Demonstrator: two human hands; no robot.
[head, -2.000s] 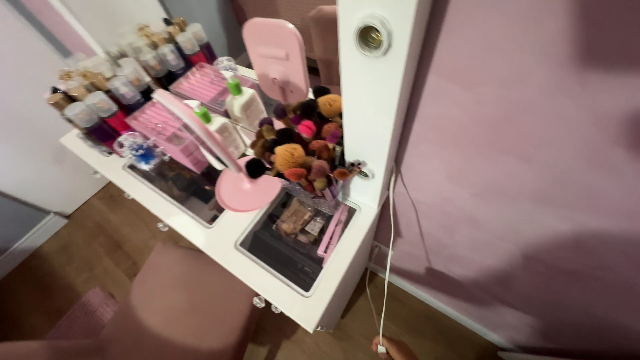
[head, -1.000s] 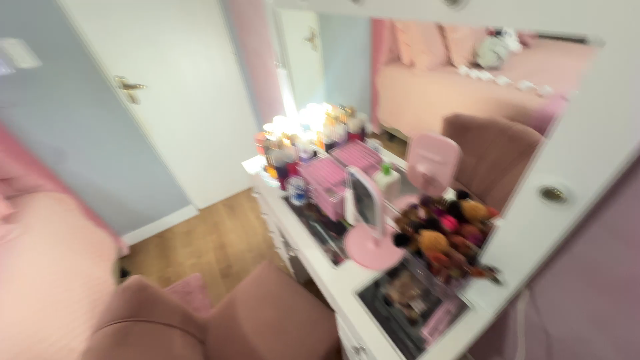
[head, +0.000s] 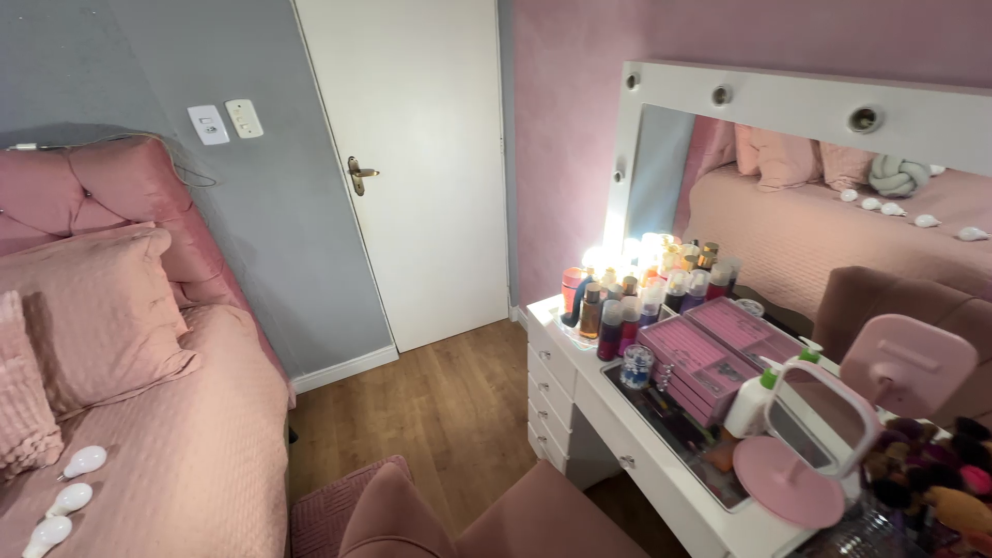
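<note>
Neither of my hands shows in the view now. Several white light bulbs [head: 84, 462] lie on the pink quilted bedspread at the lower left. On the right stands a white dressing table [head: 591, 380] with a large mirror whose white frame [head: 798, 101] holds several bulb sockets without bulbs [head: 864, 119]. One lit bulb glows at the frame's lower left, partly behind the bottles. A pink tabletop mirror [head: 821, 418], a pink drawer organizer [head: 690, 364], a white pump bottle [head: 749, 404] and makeup brushes [head: 942, 496] stand on the tabletop.
A brownish-pink upholstered chair [head: 542, 515] stands between the bed [head: 232, 387] and the dressing table. Perfume bottles [head: 611, 329] crowd the table's far end. Beyond are a white door [head: 434, 178], wall switches [head: 208, 125], a wood floor [head: 457, 395] and a pink rug [head: 325, 508].
The view has swung left to the door and bed. A hand holding the end of a white cable at the lower edge two seconds ago is out of view.
</note>
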